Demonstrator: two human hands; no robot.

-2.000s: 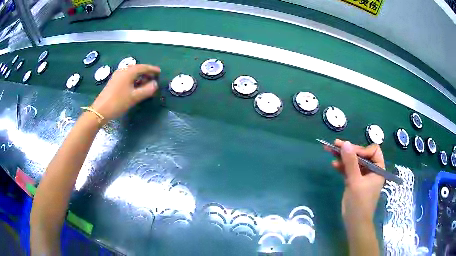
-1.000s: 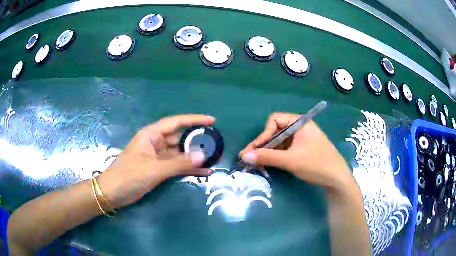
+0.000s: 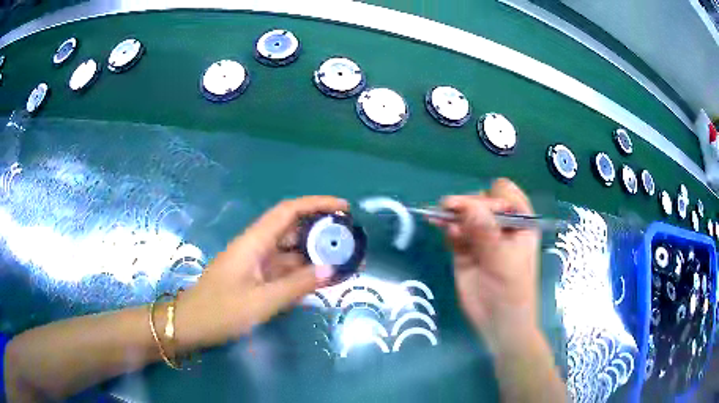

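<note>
My left hand [image 3: 236,271] holds a round disc unit [image 3: 333,242] with a black rim, a pale face and a small centre hole, tilted toward the camera. My right hand [image 3: 497,260] grips slim metal tweezers [image 3: 512,219], pointing left. A white arc-shaped strip [image 3: 398,220] is at the tweezers' tip, above the work surface and just right of the disc, apart from it; it is slightly blurred. Rows of white arcs [image 3: 414,319] lie on the surface below both hands.
A green conveyor belt [image 3: 169,75] crosses the back with several spaced discs [image 3: 382,108] on it and a pale rail behind. Dense overlapping arcs [image 3: 587,315] lie at the right, beside a blue bin [image 3: 644,315] filled with discs. Glare covers film at the left.
My left hand first reached over the belt and now holds a disc over the work surface. Since one second ago, the tweezers have risen from the arc rows with a white arc at their tip.
</note>
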